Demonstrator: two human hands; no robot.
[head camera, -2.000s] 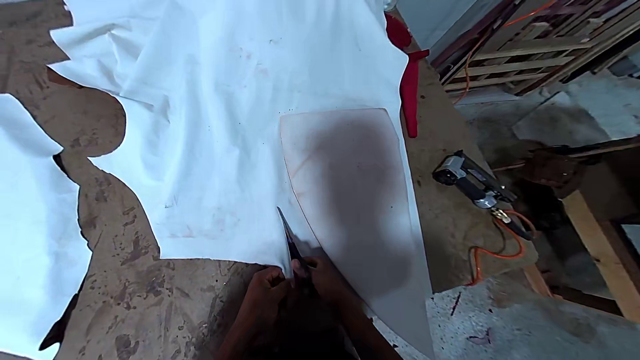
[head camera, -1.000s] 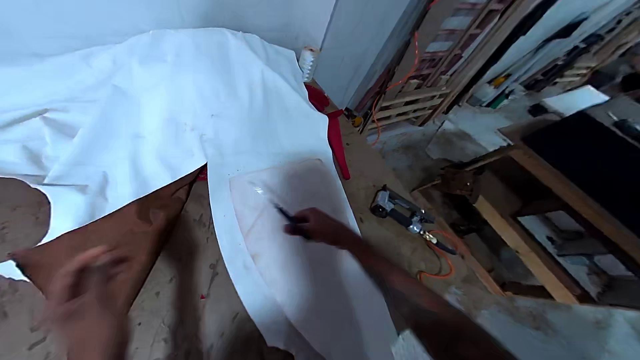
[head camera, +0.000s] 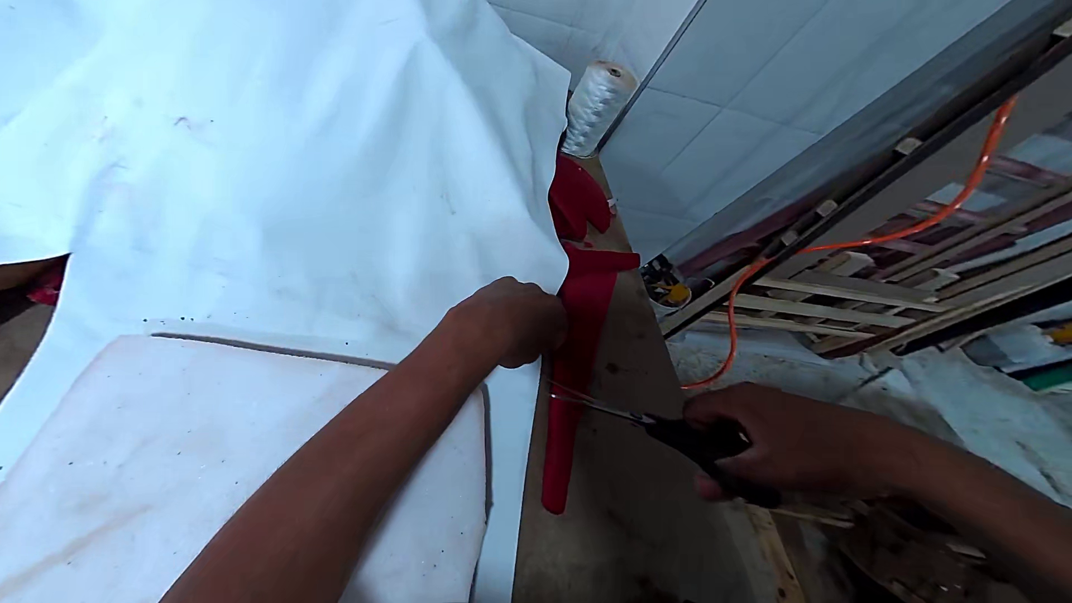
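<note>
A large white sheet, leather or cloth, (head camera: 318, 201) covers much of the work table. On it, at the lower left, lies a flat pale panel (head camera: 251, 452) with a straight far edge. My left hand (head camera: 515, 322) is closed on the right edge of the white sheet, its forearm crossing above the panel. In my right hand (head camera: 737, 444) are black-handled scissors (head camera: 670, 431), their slightly parted blades pointing left over a red strip of material (head camera: 578, 335) beside the sheet.
A spool of white thread (head camera: 599, 109) stands at the table's far corner by the wall. Beyond the brown table edge (head camera: 624, 502), an orange hose (head camera: 733, 327) runs past wooden frames (head camera: 829, 301). A container with small items (head camera: 668, 289) is next to the table.
My left hand, blurred above the brown material a second ago, now grips the sheet's right edge. My right hand has moved with the scissors from over the panel to beyond that edge. The view has shifted.
</note>
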